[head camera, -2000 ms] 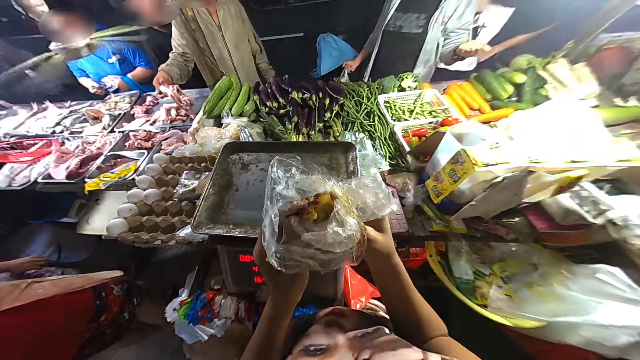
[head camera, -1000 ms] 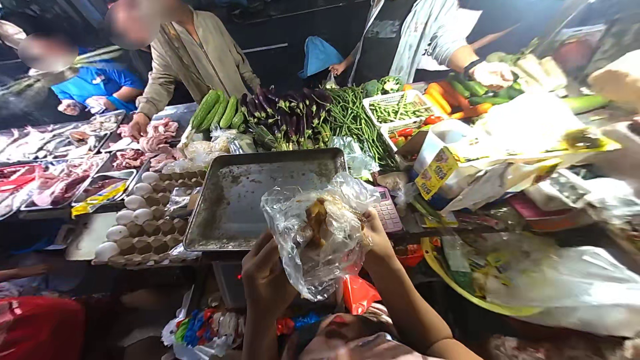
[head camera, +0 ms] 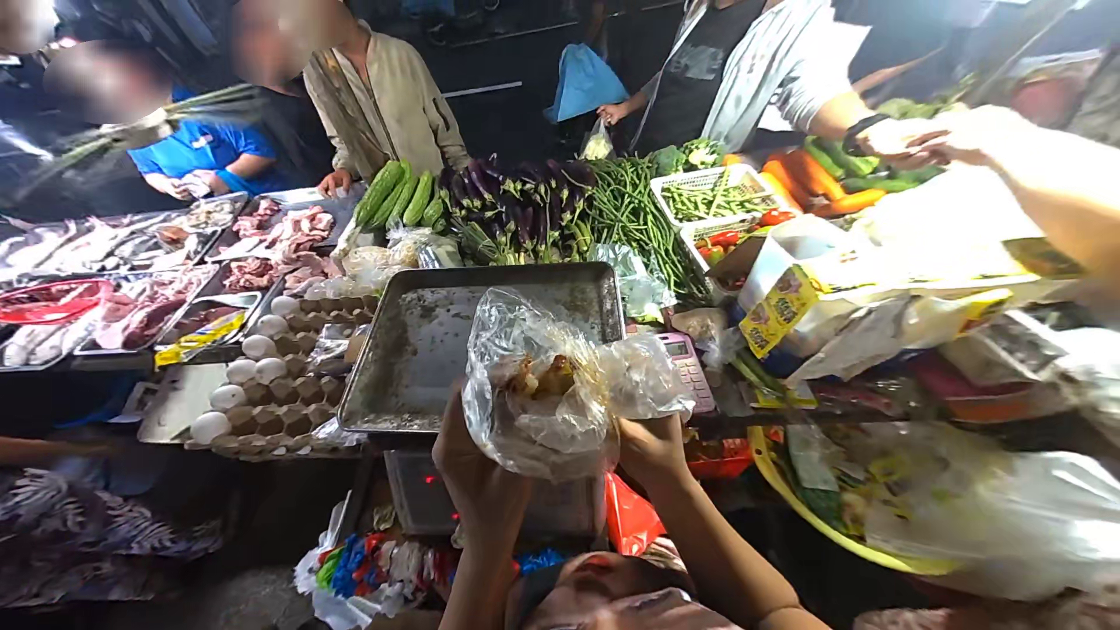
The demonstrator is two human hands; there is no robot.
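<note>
A clear plastic bag [head camera: 542, 420] with brownish-yellow food inside is held up between my two hands, over the near edge of a worn metal tray [head camera: 411, 341]. My left hand [head camera: 481, 464] grips the bag's left side, its fingers partly behind the plastic. On the right, my right hand [head camera: 652, 442] holds the bag's lower right part, close to a crumpled clear plastic bundle [head camera: 647, 376]. A pink calculator [head camera: 687, 372] lies just right of the tray. The scale [head camera: 499, 494] with a red display sits below the tray, partly hidden by my hands.
Egg cartons [head camera: 289, 411] with white eggs and trays of meat [head camera: 289, 229] lie left. Bitter gourds [head camera: 394, 194], eggplants [head camera: 516, 197] and long beans [head camera: 634, 210] line the back. A yellow-rimmed basin [head camera: 840, 529] stands right. Several people are around the stall; two hands meet at upper right.
At the upper right, another person's arm has come into view and meets the hand of the person across the stall. My hands still hold the bag.
</note>
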